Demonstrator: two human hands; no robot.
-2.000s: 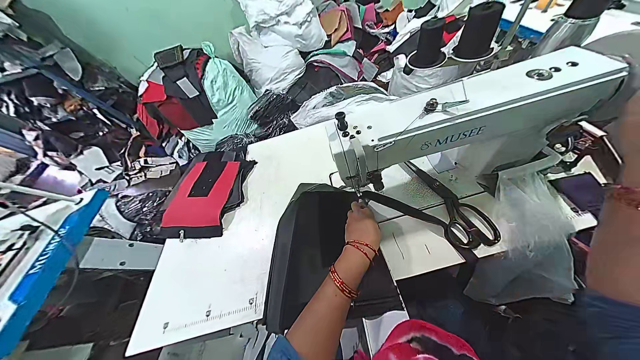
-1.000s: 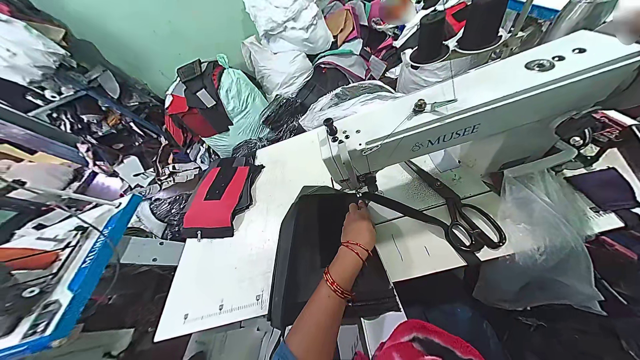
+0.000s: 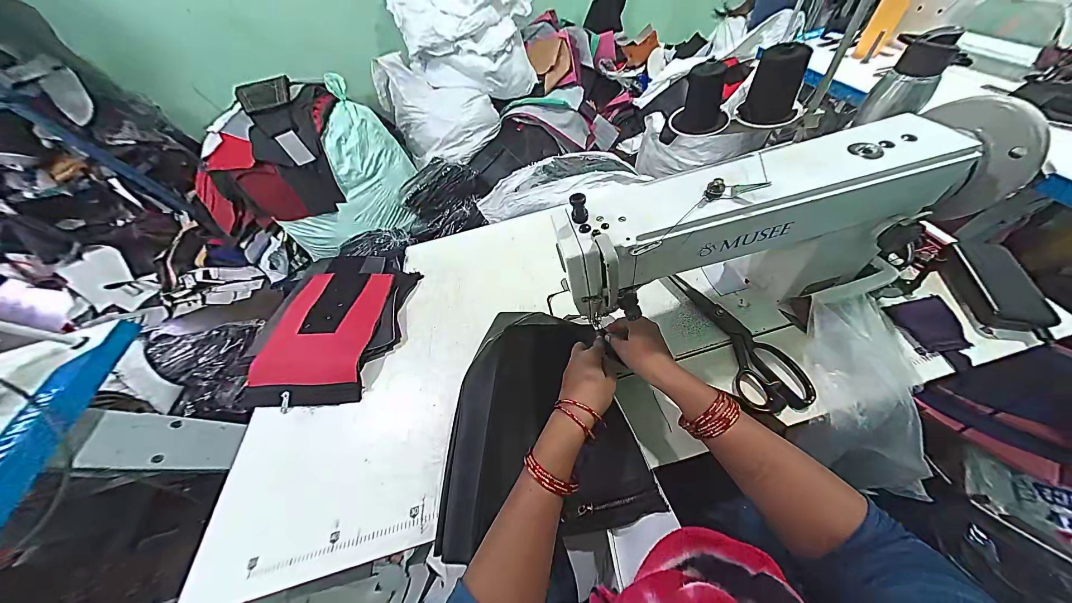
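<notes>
Under the needle of a white Musee sewing machine (image 3: 779,209) lies the upper edge of a black fabric piece (image 3: 502,419) with a zipper near its lower end. My left hand (image 3: 589,377) pinches that edge just in front of the presser foot. Close beside it, my right hand (image 3: 643,345) has its fingers at the same edge, to the right of the needle. Black-handled scissors (image 3: 775,377) rest on the machine bed, right of my right hand. Red and black fabric pieces (image 3: 322,335) are stacked on the white table (image 3: 360,469) at the left.
Black thread cones (image 3: 775,84) stand behind the machine. A clear plastic bag (image 3: 867,394) hangs at the table's front right. Filled sacks (image 3: 368,167) and fabric scraps are heaped by the wall. A blue-edged table (image 3: 67,419) is at the far left.
My right hand has come in from the right to the fabric edge at the needle; one second ago only my left hand was there. The scissors and red pieces remain on the table.
</notes>
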